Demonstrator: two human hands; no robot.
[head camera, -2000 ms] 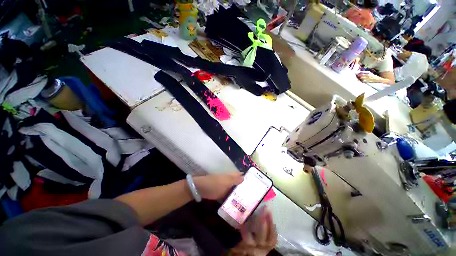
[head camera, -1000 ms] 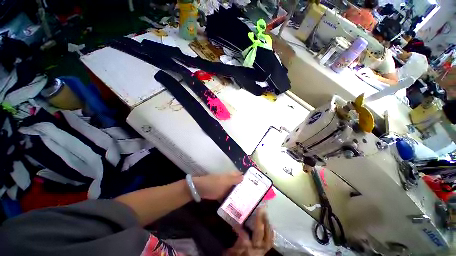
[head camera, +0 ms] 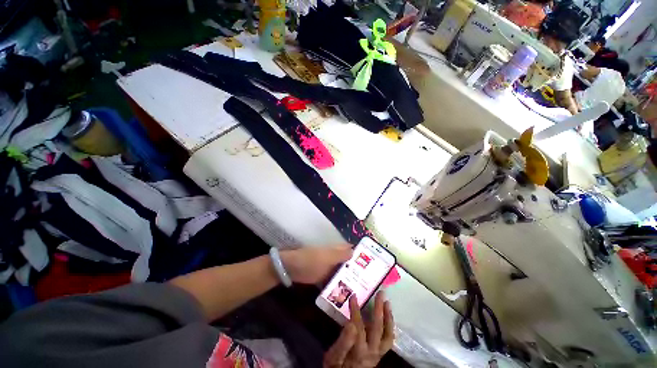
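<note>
My left hand (head camera: pixel 321 264) holds a smartphone (head camera: pixel 356 279) with a lit screen, low in the middle of the view, over the table's front edge. My right hand (head camera: pixel 364 333) is at the phone's lower end, fingers apart, with fingertips at or just over the screen; it grips nothing. A black strip with pink splatter (head camera: pixel 302 176) lies on the white table, its near end partly hidden by the phone. A second black-and-pink printed panel (head camera: pixel 315 149) lies beside it. Pink fabric (head camera: pixel 391 276) shows past the phone's right edge.
The sewing machine head (head camera: pixel 461 176) with a yellow propeller-shaped part (head camera: pixel 533 159) stands at right. Scissors (head camera: pixel 474 302) lie below it. A dark bundle with a neon green tie (head camera: pixel 373 56) is at the far edge. Cut pieces (head camera: pixel 94 215) heap at left. A person (head camera: pixel 598 83) sits beyond.
My right fingers have moved up onto the phone's lower part. The screen shows different content. The person beyond has shifted posture. The strips and scissors have not been moved.
</note>
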